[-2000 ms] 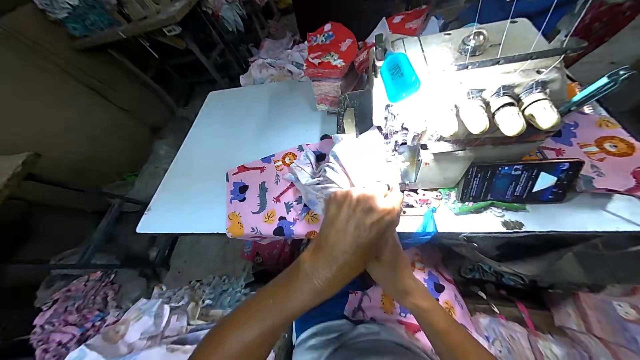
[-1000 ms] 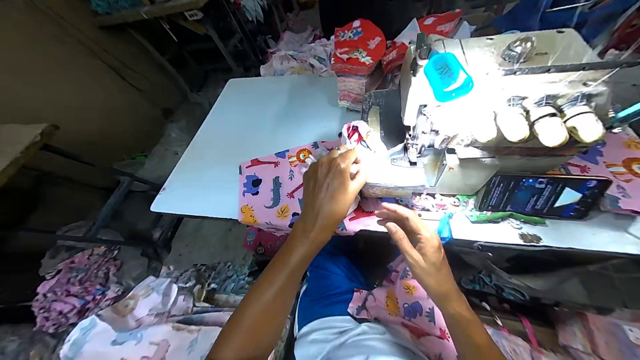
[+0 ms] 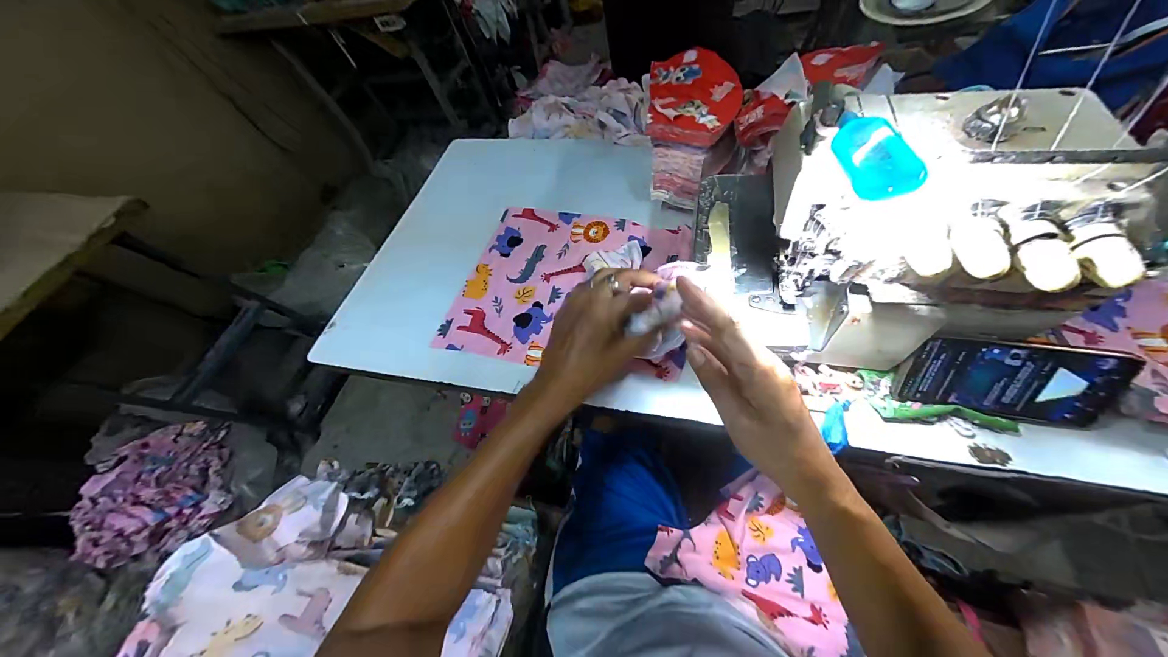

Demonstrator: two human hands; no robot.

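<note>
My left hand [image 3: 598, 328] is closed on a small bunched piece of white printed cloth [image 3: 655, 315], over a pink animal-print fabric [image 3: 520, 287] that lies spread on the white sewing table [image 3: 411, 265]. Close on the right, my right hand [image 3: 744, 374] has its fingers apart against the bunched cloth; whether it grips any of it is unclear. An overlock-type sewing machine [image 3: 876, 310] stands just right of both hands, its lamp glaring. Another piece of pink animal-print fabric [image 3: 762, 557] rests on my lap.
A smartphone [image 3: 1017, 379] leans at the machine's base, near green scraps [image 3: 949, 415]. Stacked cloth [image 3: 677, 173] and a red round printed piece [image 3: 695, 96] stand behind the table. White printed cloth [image 3: 265, 575] and a pink heap [image 3: 155, 493] lie below at the left.
My hands have come away from the machine's needle area, leftward over the pink fabric, with the bunched cloth. More of the spread pink fabric shows now.
</note>
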